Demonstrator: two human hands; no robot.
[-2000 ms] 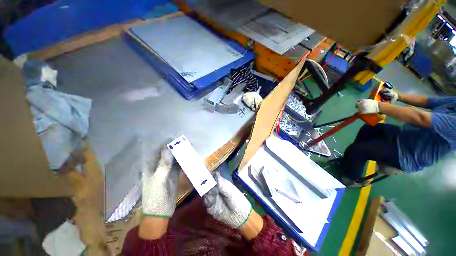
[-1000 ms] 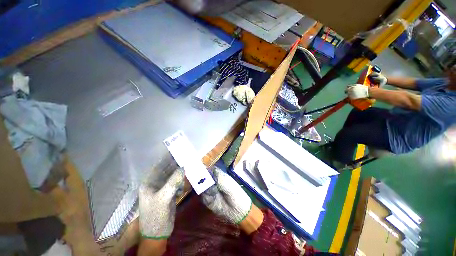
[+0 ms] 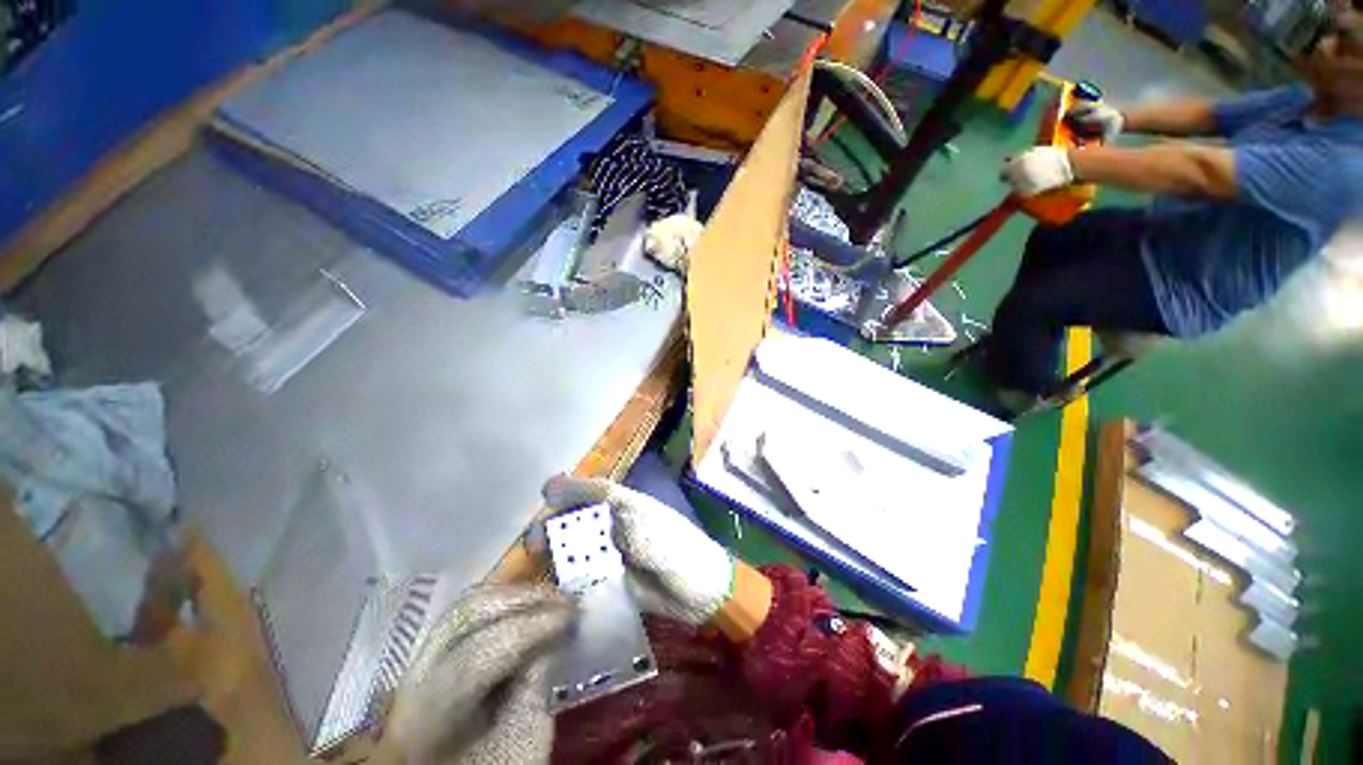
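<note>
A silver-white metal bracket (image 3: 601,620) with several small dark holes is held at the bench's near edge, in front of my body. My right hand (image 3: 665,550), in a white knitted glove, grips it at its upper right side. My left hand (image 3: 486,673), gloved and blurred, is at its left side; its fingers reach the bracket's edge, and whether they grip it is hard to tell. A bracket stack (image 3: 351,643) with striped thin edges lies on the bench left of my hands. Loose brackets (image 3: 299,332) lie mid-bench.
A pale blue rag (image 3: 93,471) lies at the left. Flat sheets on a blue board (image 3: 426,120) are at the back. An upright cardboard flap (image 3: 740,277) and a white sheet with loose pieces (image 3: 912,516) are at the right. A person (image 3: 1196,209) holds an orange tool beyond.
The bracket has changed its pose, now showing a face with more holes. My left hand has moved lower. The view has shifted, so the bench things sit further left and the person higher.
</note>
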